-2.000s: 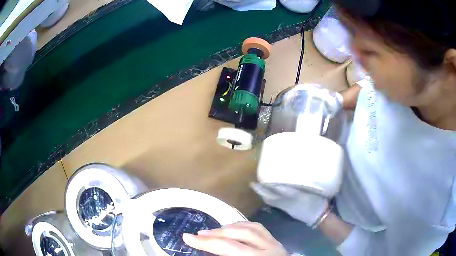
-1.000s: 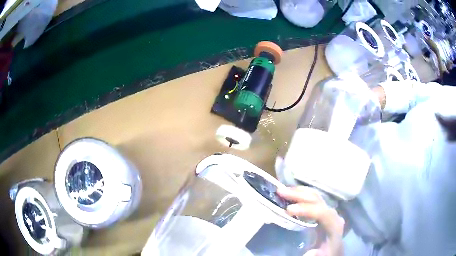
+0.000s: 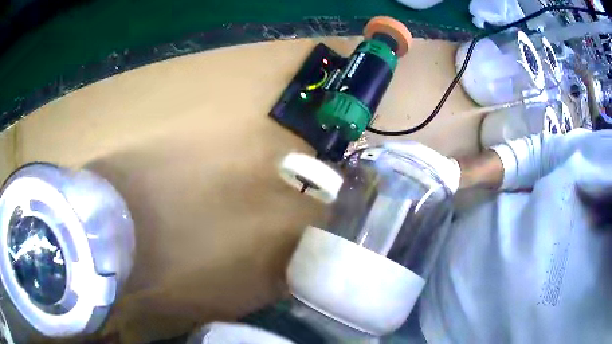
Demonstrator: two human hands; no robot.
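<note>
Neither of my hands is in the picture. A humidifier unit (image 3: pixel 355 279) with a clear body and white lower part is tilted in front of the neighbouring worker, whose gloved hand (image 3: pixel 439 168) is at its far end. Another unit (image 3: pixel 100 228) lies at the left with its white ring and dark round centre facing me. A pale rounded piece (image 3: pixel 241 334) is cut off by the bottom edge; I cannot tell if anything holds it. The black and green electric screwdriver (image 3: pixel 366 80) lies behind, with a white disc (image 3: pixel 311 177) around its bit.
The brown bench (image 3: pixel 194 101) borders a green conveyor belt (image 3: pixel 168 33). A black controller box (image 3: pixel 298 107) with small lights sits under the screwdriver, and a black cord (image 3: pixel 439 107) curves right. More clear bodies (image 3: pixel 493 70) stand at the upper right, beyond the worker's sleeve (image 3: pixel 530 161).
My hand, earlier on a unit's top cover, has left the picture. That unit is no longer clearly visible. The view has shifted, and the neighbour's unit now appears lower and more tilted.
</note>
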